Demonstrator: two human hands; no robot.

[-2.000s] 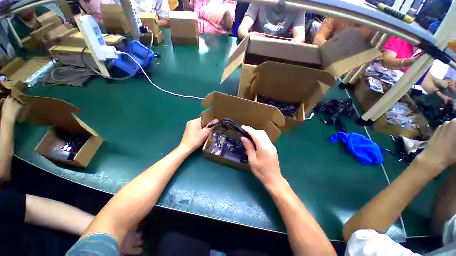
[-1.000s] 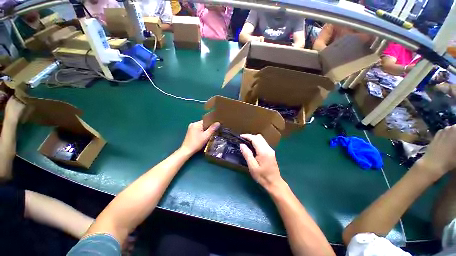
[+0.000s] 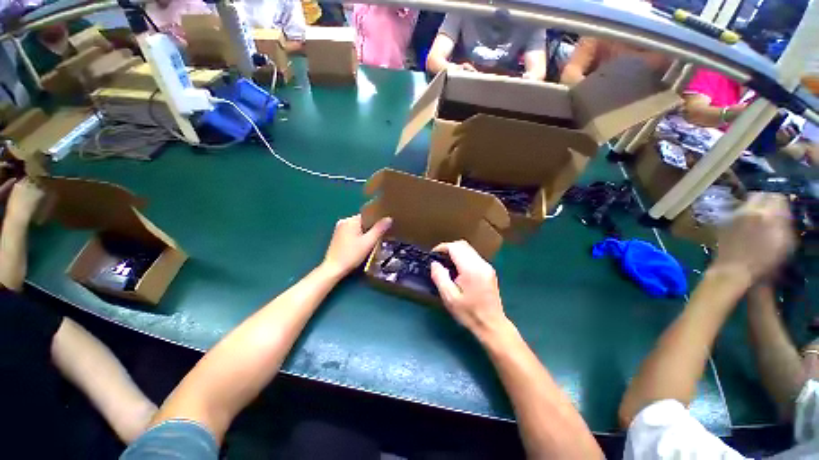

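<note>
An open small brown cardboard box [image 3: 395,287] stands on the green bench in front of me, its lid [image 3: 435,208] upright at the back. Black cable [image 3: 409,259] lies in loops inside it over shiny clear plastic. My left hand [image 3: 352,244] holds the box's left side, thumb at the inner edge. My right hand [image 3: 469,286] is at the right part of the box, its fingertips down inside on the black cable; the fingertips are partly hidden.
Behind stands a second open small box [image 3: 523,154] with dark cables, against a large carton [image 3: 503,85]. Loose black cables [image 3: 603,199] and a blue cloth [image 3: 648,267] lie right. Another open box [image 3: 162,269] is left. Workers' arms reach in from both sides.
The black cable that was raised in a loop between my hands is now down inside the box. My right hand has moved slightly lower. The right-hand worker's hand has moved left, blurred.
</note>
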